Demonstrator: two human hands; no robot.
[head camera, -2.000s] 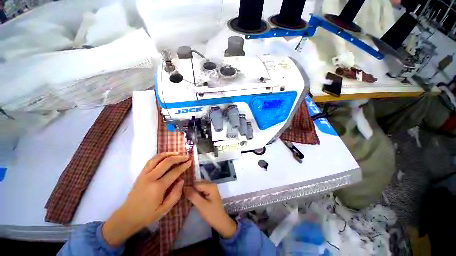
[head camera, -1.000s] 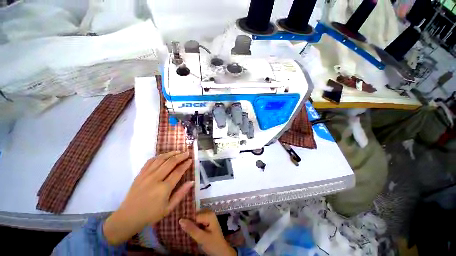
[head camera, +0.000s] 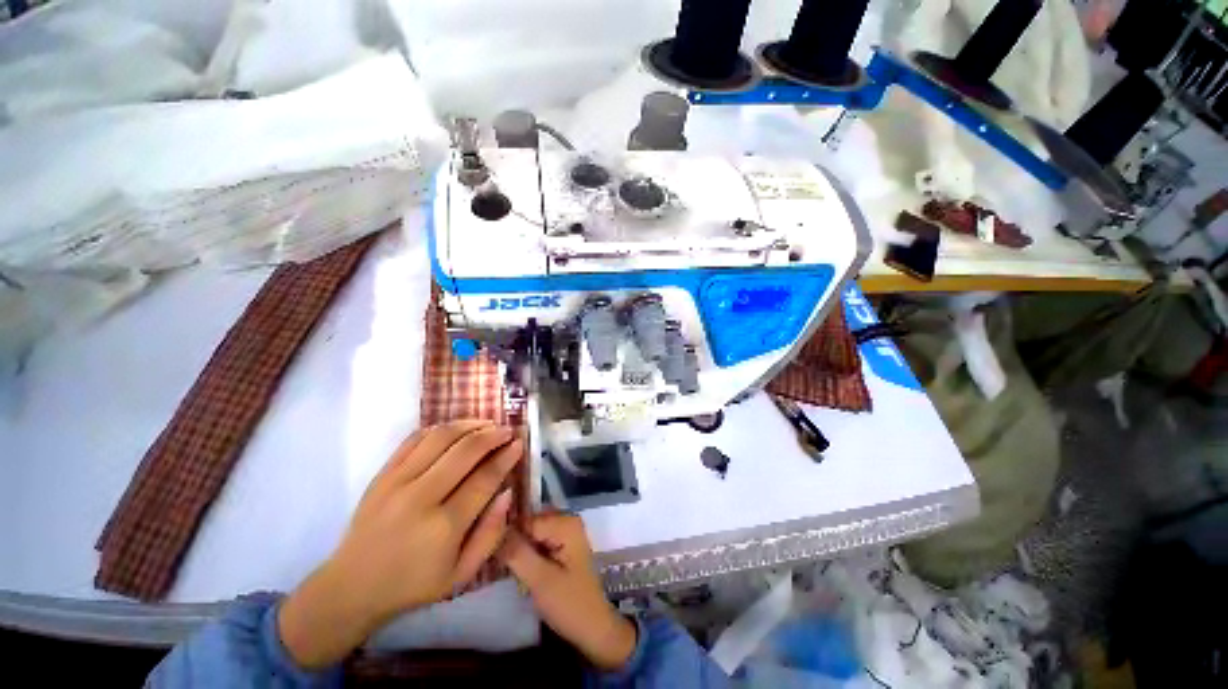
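A checked fabric strip (head camera: 459, 384) runs under the presser foot area (head camera: 519, 370) of the white overlock machine (head camera: 633, 229). White wadding (head camera: 536, 444) shows as a narrow edge along the strip's right side. My left hand (head camera: 428, 518) lies flat on the strip, its fingertips just in front of the needle area. My right hand (head camera: 566, 572) is at the strip's right edge nearer the table's front, its thumb and finger closed on the edge. Its grip is partly hidden by my left hand.
Another checked strip (head camera: 229, 417) lies diagonally at left. Layered white wadding (head camera: 202, 175) is behind it. Thread snips (head camera: 801, 427) and a small dark piece (head camera: 714, 462) lie at right. Black thread cones (head camera: 822, 34) stand behind. Scraps (head camera: 889, 619) cover the floor.
My right hand has moved up along the strip's edge, closer to my left hand. Less of the strip shows in front of the machine than one second ago.
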